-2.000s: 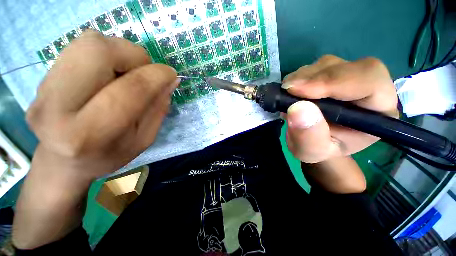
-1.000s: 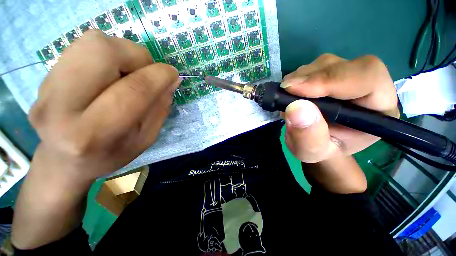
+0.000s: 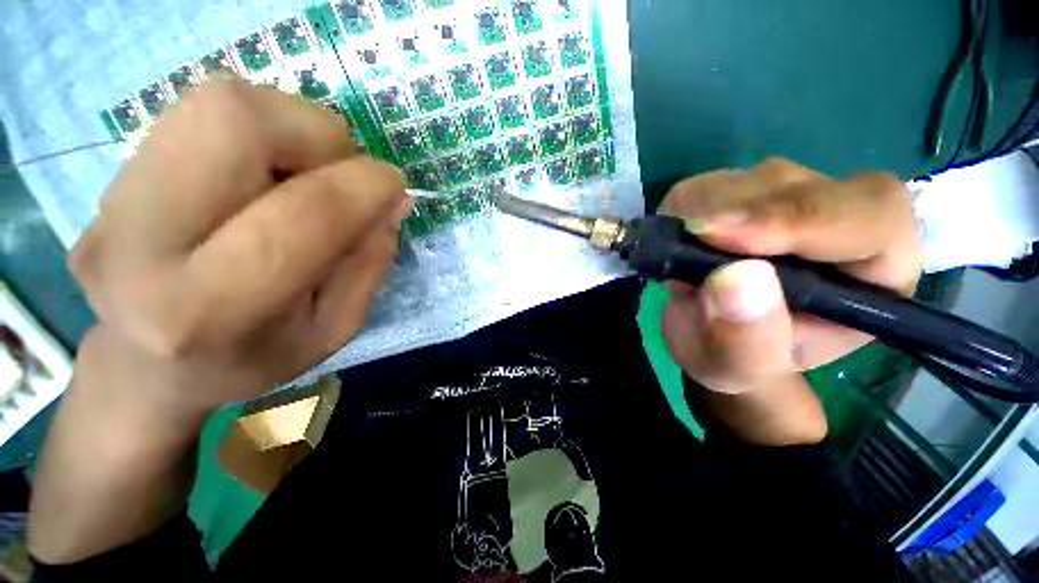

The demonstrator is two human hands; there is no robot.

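A green PCB panel (image 3: 501,85) of many small square boards lies on a whitish dimpled sheet (image 3: 501,273). My left hand (image 3: 245,228) covers the panel's lower left part and pinches the solder wire (image 3: 424,194), whose short end points right over the lower boards. The wire's tail runs off left past the hand. My right hand (image 3: 798,273) holds the black soldering iron (image 3: 911,325), pointing left. Its tip (image 3: 547,214) is over the panel's bottom row, a gap to the right of the wire end. Whether the tip touches a board I cannot tell.
Dark green pliers (image 3: 963,97) lie at the upper right beside black cables and white paper (image 3: 986,216). A white tray (image 3: 29,364) is at the left edge. An open cardboard box (image 3: 279,433) is below the bench edge. Metal racking (image 3: 911,456) is at the lower right.
My right hand and the iron have moved right and slightly down, widening the gap between tip and wire. The panel has shifted slightly right and down. My left hand has barely moved.
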